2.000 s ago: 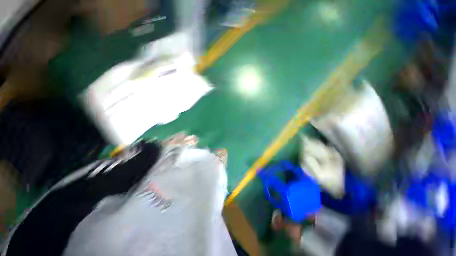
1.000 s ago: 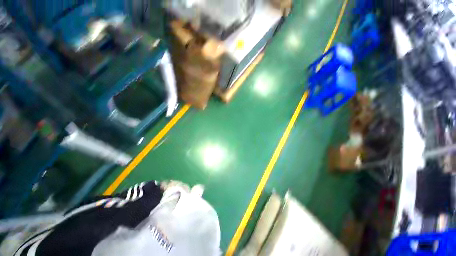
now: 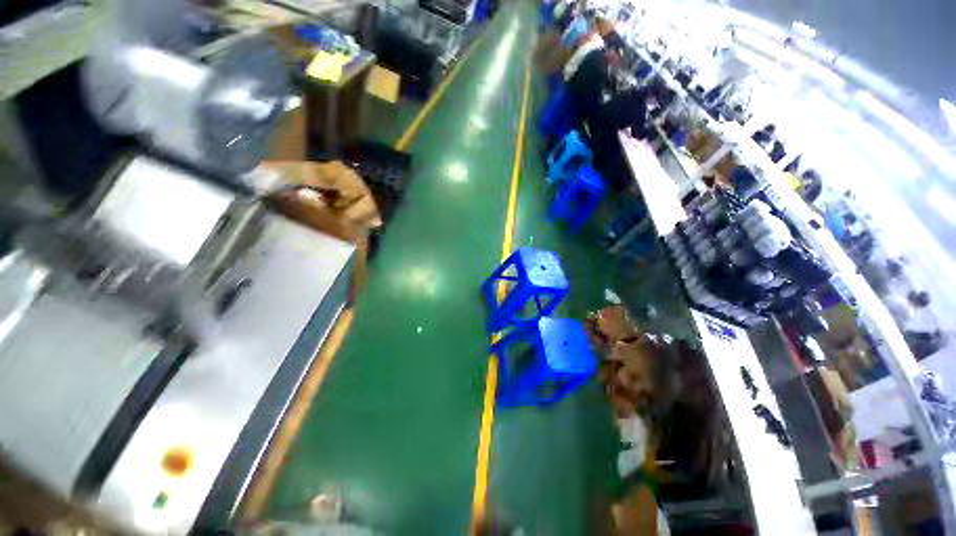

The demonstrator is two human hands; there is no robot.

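Neither of my hands can be made out. A small pale blur at the bottom edge, left of centre, is too unclear to name. Two blue plastic stools stand on the green floor by the right yellow line: a nearer one (image 3: 563,348) and one just beyond it (image 3: 543,270). Their square tops face up and the openings between their legs show.
A white cabinet (image 3: 262,304) with an orange button stands left of the aisle, with a brown open carton (image 3: 341,199) beyond. More blue stools (image 3: 577,194) and dark-clothed people (image 3: 598,89) are further along. On the right, a long bench (image 3: 739,403) bears dark trays (image 3: 734,257).
The view has moved up the aisle and tilted upward. The striped black sleeve and white cloth have left the picture. The blue stools and white cabinet appear nearer and larger.
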